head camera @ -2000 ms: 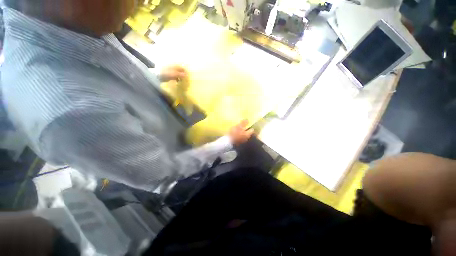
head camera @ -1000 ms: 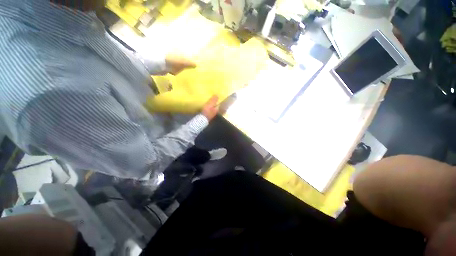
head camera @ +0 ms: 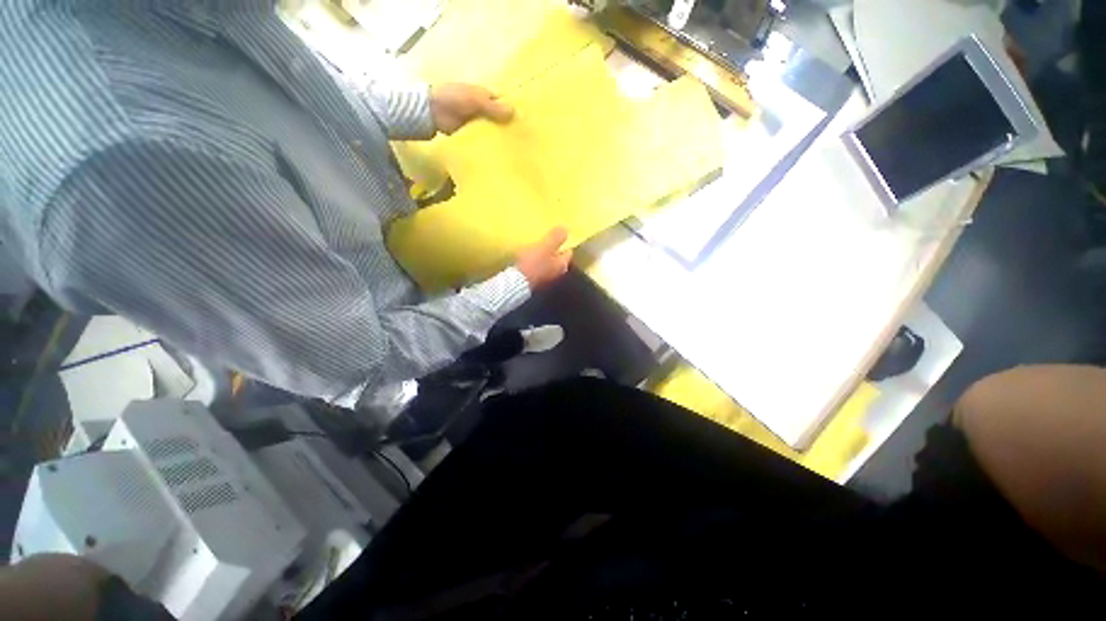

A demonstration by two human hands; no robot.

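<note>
A large yellow panel (head camera: 582, 152) with a notch at its near left edge is held by a person in a striped shirt (head camera: 231, 206). That person has one hand on its upper left part and the other on its lower edge. The panel lies partly over the white work table (head camera: 776, 328), beside the brass-yellow clamp frame (head camera: 679, 61). A bare, rounded part of my right arm (head camera: 1043, 449) shows at the lower right, and a small part of my left arm (head camera: 49, 588) at the lower left. No fingers of mine can be made out.
A dark display (head camera: 940, 127) in a pale frame stands at the table's far right, with pale sheets (head camera: 904, 43) behind it. A dark base plate edge lies beside the clamp. More yellow material (head camera: 716, 406) is below the table. White equipment (head camera: 182, 485) stands at lower left.
The person's hands first drew the yellow panel left, towards their body. It now appears flatter and sharper, with its far end near the clamp frame. My arms remain at the lower corners.
</note>
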